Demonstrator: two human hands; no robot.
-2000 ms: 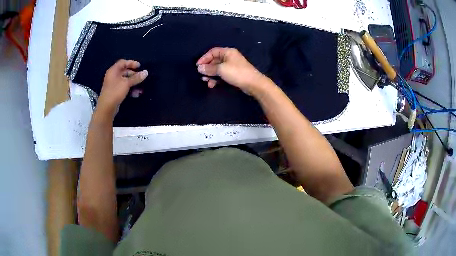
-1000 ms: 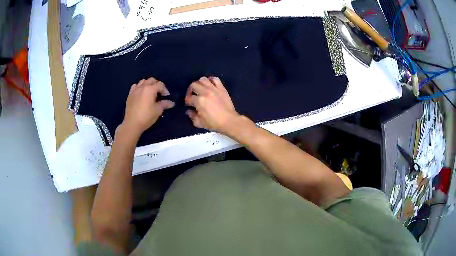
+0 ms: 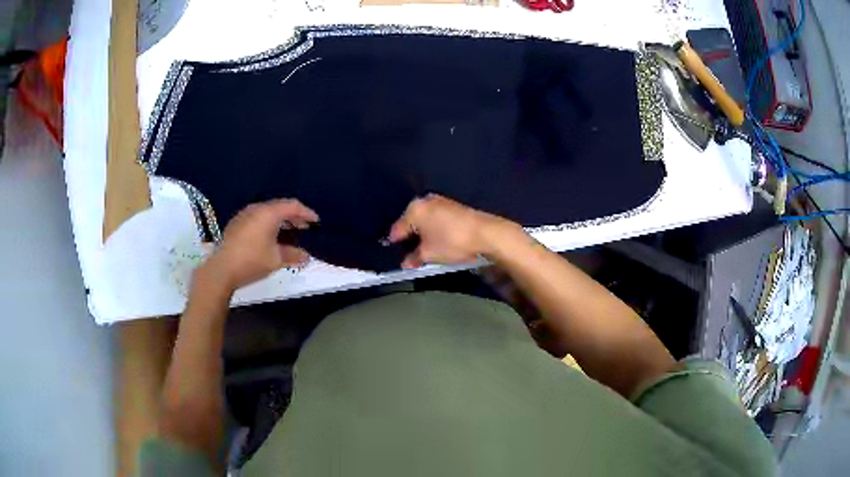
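A large black garment panel (image 3: pixel 410 121) with speckled grey-white edging lies flat on the white table, a curved notch at its left. A gold-black speckled strip (image 3: pixel 650 107) runs down its right end. My left hand (image 3: pixel 266 242) and my right hand (image 3: pixel 438 231) are at the panel's near edge. Between them they hold a small black cut piece (image 3: pixel 349 247), pinched between thumbs and fingers, which reaches over the near edging. Its outline is hard to tell from the panel. A thin pale curved line shows near the panel's upper left.
An iron (image 3: pixel 685 107) with a wooden handle stands at the right, with blue cords and a red-and-black box (image 3: pixel 781 74) beyond. A long tan strip (image 3: pixel 124 130) lies at the table's left. Red handles (image 3: pixel 545 5) show at the far edge. Papers fill a bin (image 3: pixel 778 307) at lower right.
My hands have moved from over the panel to its near edge, with the small black piece now showing between them. The whole view has also shifted.
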